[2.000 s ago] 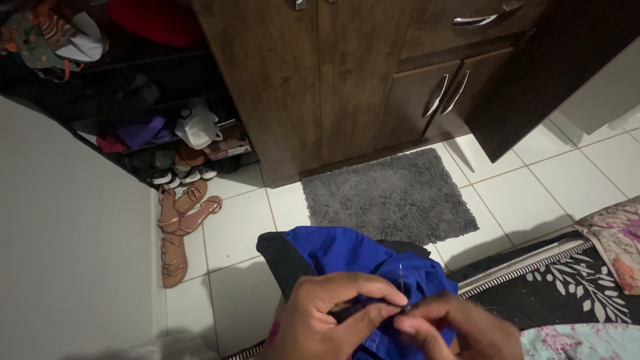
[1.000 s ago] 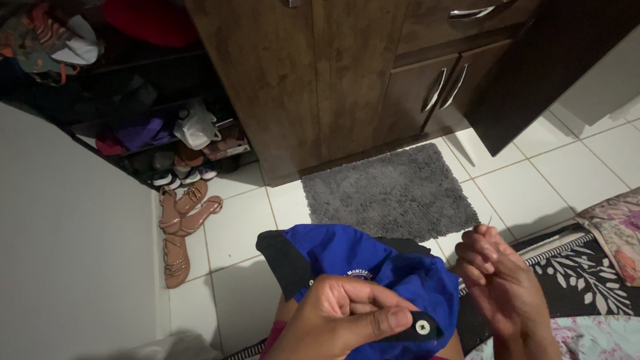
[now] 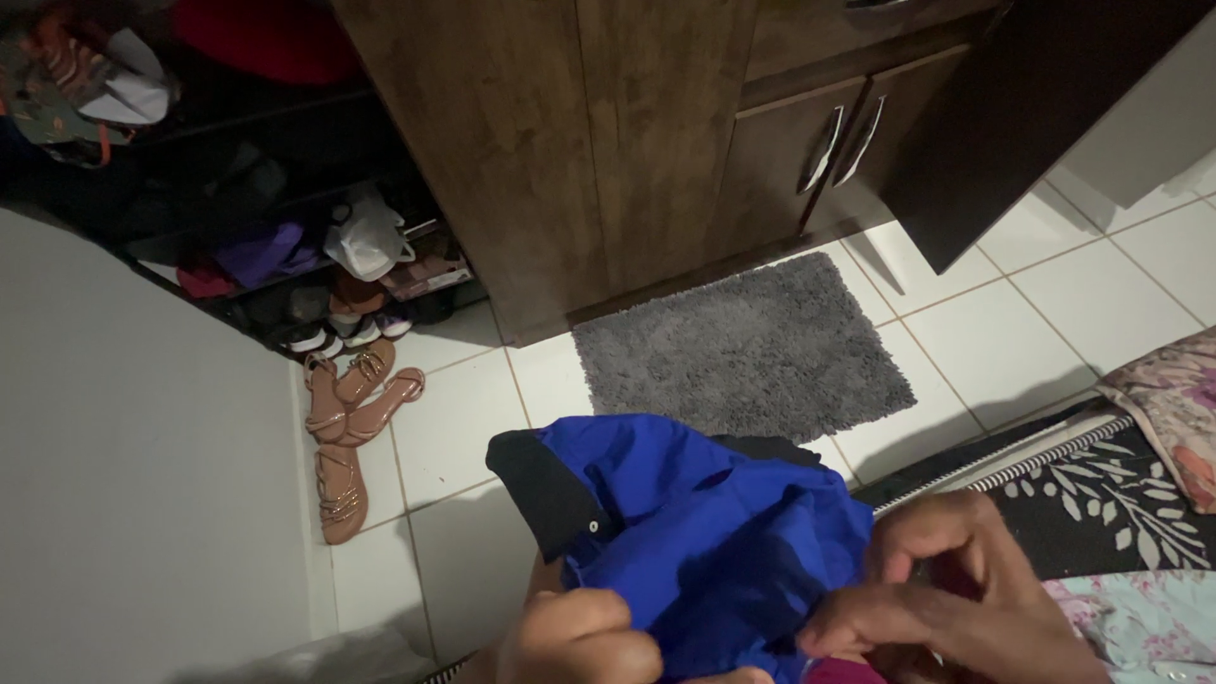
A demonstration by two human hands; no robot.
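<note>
A blue fabric garment (image 3: 722,532) with a black collar-like part (image 3: 546,484) lies across the lap at the lower middle. One small white button (image 3: 594,525) shows on its black edge. My left hand (image 3: 589,641) is closed at the garment's near left side, its fingers curled; the cloth under it is partly hidden. To the right, my right hand (image 3: 950,589) is bent with thumb and fingers at the garment's right edge, and its thumb tip meets the cloth. Whether a needle is between its fingers cannot be seen.
A grey shaggy rug (image 3: 741,351) lies on white floor tiles before a brown wooden wardrobe (image 3: 532,142). Tan sandals (image 3: 340,489) are beside a dark shoe rack (image 3: 275,123). At right is a black mattress edge with a leaf pattern (image 3: 1111,503) and floral cloths (image 3: 1140,613).
My right hand has come down from its raised place onto the garment's right side. My left hand has moved lower and left, and the button that it held up is out of sight.
</note>
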